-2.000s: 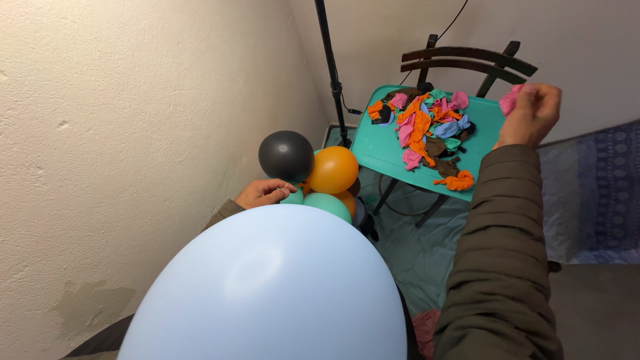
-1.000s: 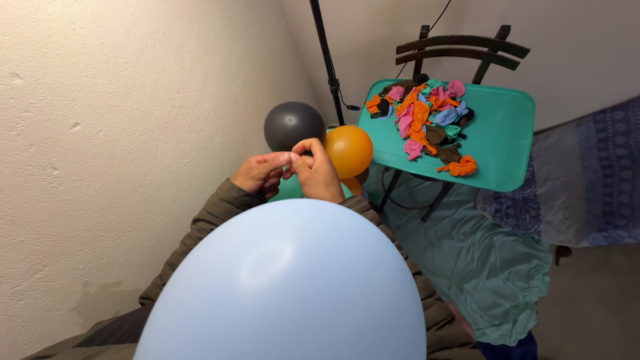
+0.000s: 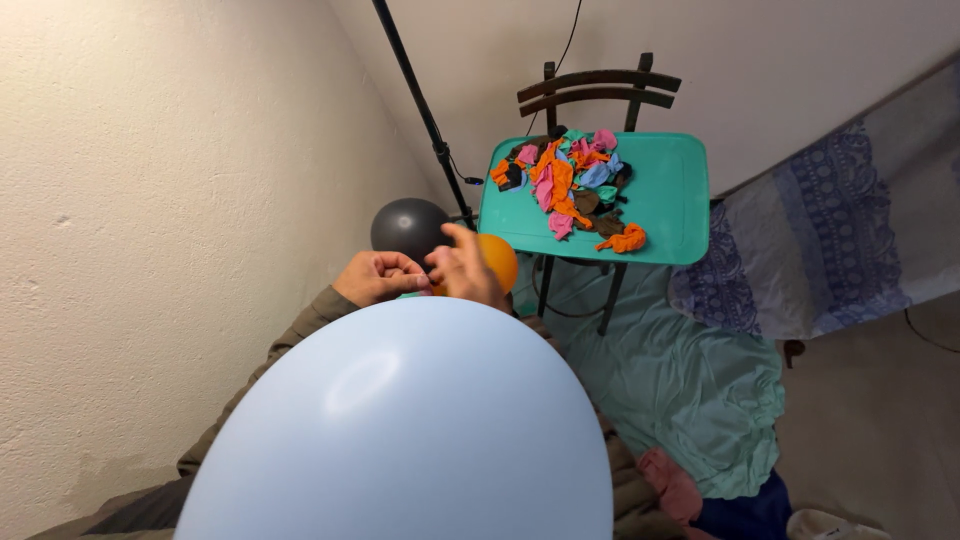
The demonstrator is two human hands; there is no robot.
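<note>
A large inflated light-blue balloon fills the lower middle and hides what lies below my hands. Just beyond it, my left hand has its thumb and fingers pinched together; a small pink bit, seemingly of a deflated balloon, shows at the fingertips. My right hand is beside it, blurred, its fingers raised and apart. An inflated black balloon and an orange balloon are behind my hands, with a bit of green balloon low between them. Deflated balloons in several colours lie on a green tray.
The tray rests on a dark wooden chair. A black pole with a cable stands left of it. A plastered wall bounds the left. Green cloth covers floor at right, near a patterned blue-and-white cloth.
My right hand came from beside the tray, where it held something pink, to my left hand. Since one second ago its fingers have lifted and spread slightly away from the left fingertips.
</note>
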